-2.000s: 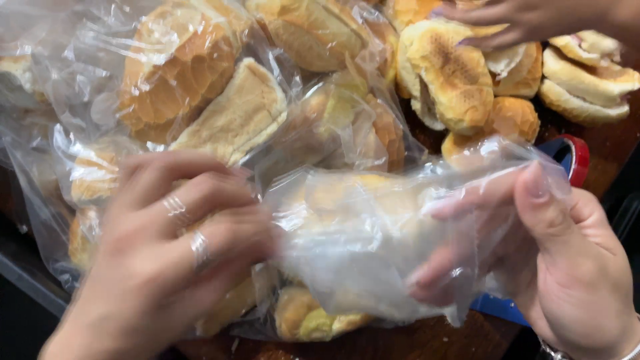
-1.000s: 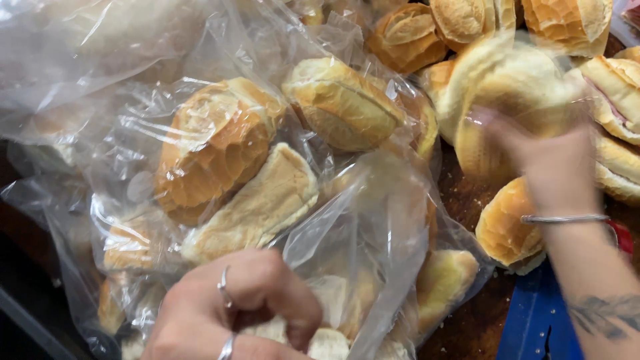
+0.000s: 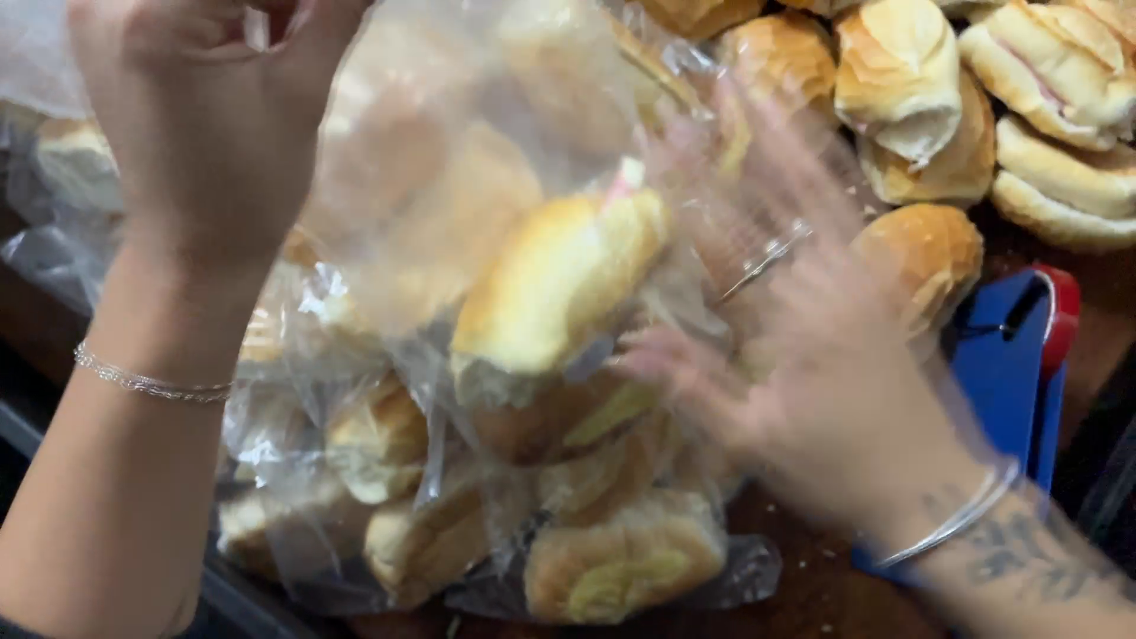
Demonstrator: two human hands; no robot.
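Note:
My left hand (image 3: 204, 106), raised at the upper left, has its fingers pinched on the top of a clear plastic bag (image 3: 417, 160). A filled bread roll (image 3: 559, 284) with a bit of pink filling at its end is inside or behind that film; which one I cannot tell. My right hand (image 3: 799, 346), blurred, spreads its fingers just right of this roll, and nothing is gripped in it. Under the hands lie several more rolls in clear plastic, among them a roll (image 3: 626, 559) near the bottom edge.
Loose filled rolls (image 3: 905, 80) are piled at the upper right on a dark brown table (image 3: 852, 595). A single roll (image 3: 919, 257) lies beside my right hand. A blue object with a red rounded edge (image 3: 1061, 319) sits at the right, partly under my right forearm.
My left hand has risen from the bottom to the upper left, lifting plastic film. My right hand, on a roll in the pile a second ago, has moved left to the bag and is off the pile.

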